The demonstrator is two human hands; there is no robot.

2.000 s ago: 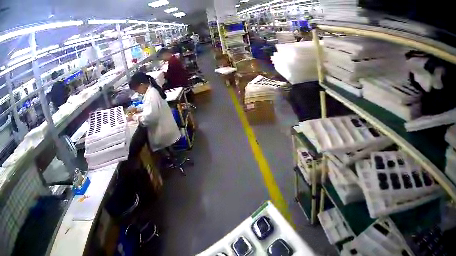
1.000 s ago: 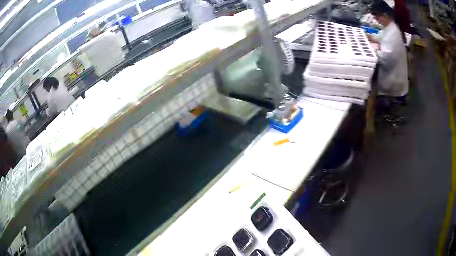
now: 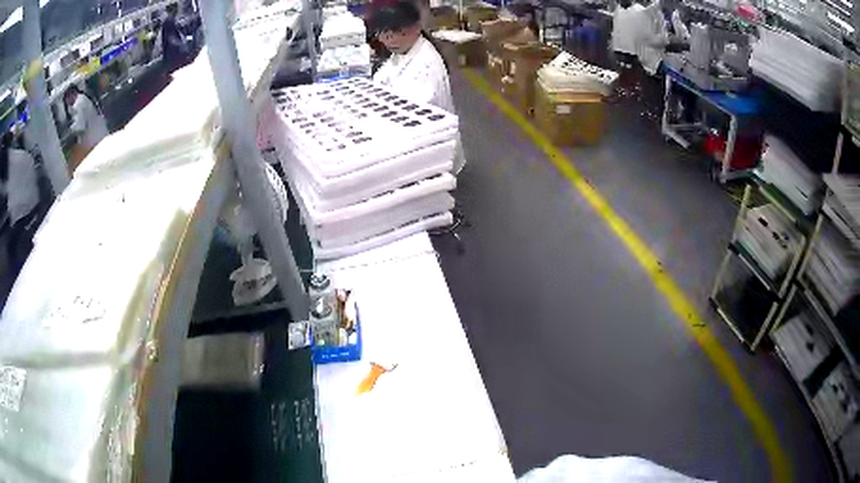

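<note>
No hand is in the picture. A pale, blurred edge of cloth, perhaps a sleeve [image 3: 603, 469], shows at the bottom edge. The white-fronted bench [image 3: 415, 321] runs away in front of me. An orange-handled scraper [image 3: 374, 377] lies on it. A small blue box [image 3: 338, 354] holding dispenser bottles [image 3: 323, 307] stands behind the scraper. A tall stack of white trays [image 3: 377, 184] stands at the bench's far end, its top tray filled with rows of small dark units.
A grey post [image 3: 231, 123] and a shelf with clear-wrapped packs [image 3: 85, 274] stand left. A dark green mat [image 3: 283, 415] lies beneath. A person in white [image 3: 424, 71] is behind the stack. Racks of trays [image 3: 811, 349] stand right, beyond the yellow floor line [image 3: 622, 226].
The view has swung and moved closer to the blue box and tray stack. The white tray with black units, seen at the bottom before, is out of the picture.
</note>
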